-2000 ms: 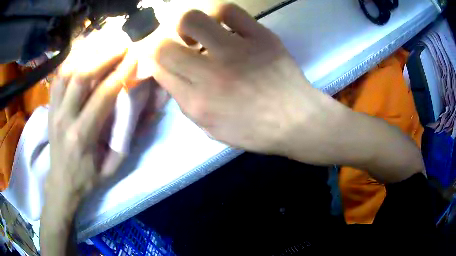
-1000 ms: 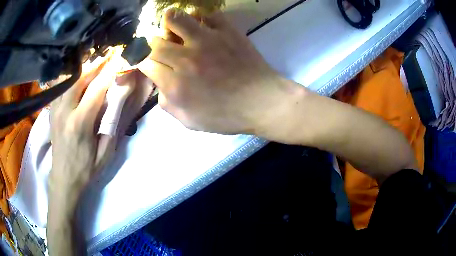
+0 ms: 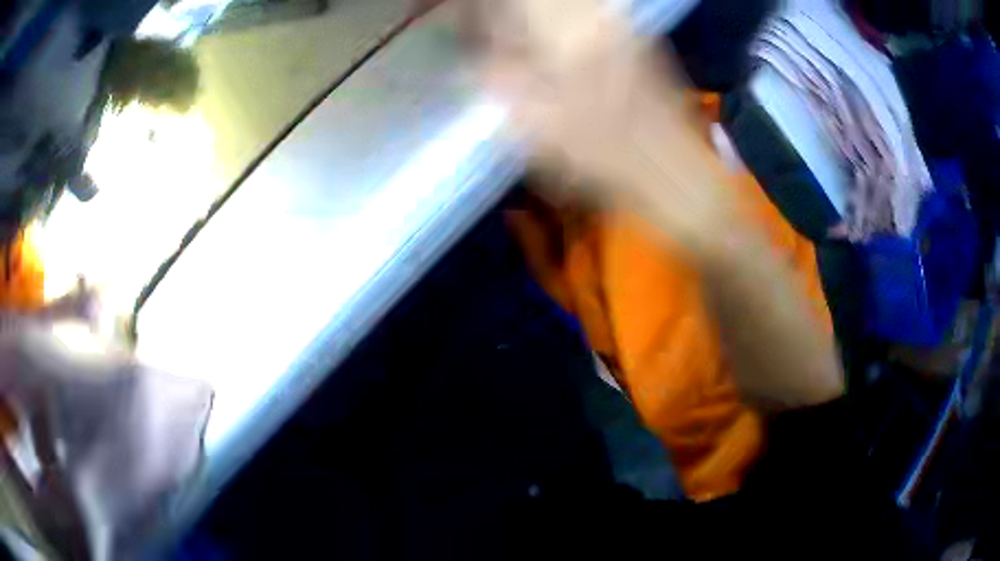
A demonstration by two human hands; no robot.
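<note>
Pale cloth (image 3: 132,422) lies at the lower left, over the table's near edge, with folds hanging down. Bright orange cloth (image 3: 24,268) shows at the far left beside the lamp glare. A blurred skin-toned shape at the left edge by the pale cloth may be my left hand, but its fingers cannot be made out. My right hand (image 3: 537,55) is at the top middle, over the table's far right part, strongly blurred and partly cut off by the top edge. Whether it holds anything cannot be told.
The dark machine head (image 3: 44,121) is at the upper left, with a fuzzy clump (image 3: 154,75) beside it. The white table (image 3: 274,274) runs diagonally. Orange panels (image 3: 658,329) hang below my right forearm. Stacked pale pieces (image 3: 839,121) and blue material (image 3: 916,268) are at the right.
The view has swung right, so the machine and work sit farther left. My right hand has left the needle area for the table's far right part. The scissors no longer show.
</note>
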